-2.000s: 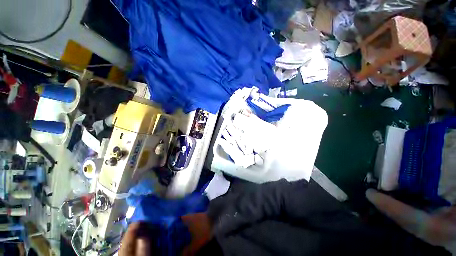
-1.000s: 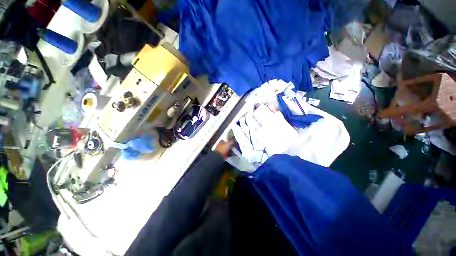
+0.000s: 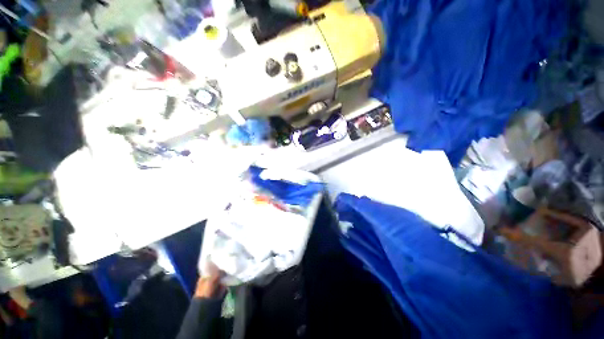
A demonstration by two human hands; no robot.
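Observation:
My left hand (image 3: 210, 286), bare with a dark sleeve, grips the lower left corner of a white tray-like holder (image 3: 306, 242). It is tilted over my lap, against the table's front edge. White cut pieces (image 3: 255, 232) lie in it, with a blue strip of cloth (image 3: 291, 191) and a small orange-red bit at its upper end. Blue garment cloth (image 3: 410, 258) lies over the right side of my lap. My right hand is not visible; I cannot tell if the cloth hides it.
The cream machine head (image 3: 281, 79) stands behind the glaring white table (image 3: 152, 198). A blue heap (image 3: 457, 66) lies beyond its right end. A white side surface (image 3: 397, 179) is right of the tray. An orange-brown stool (image 3: 563, 245) and scraps are at the far right.
The view has swung left. The white holder with the cut pieces has moved off the side surface, left to the table's front edge, with my left hand on it.

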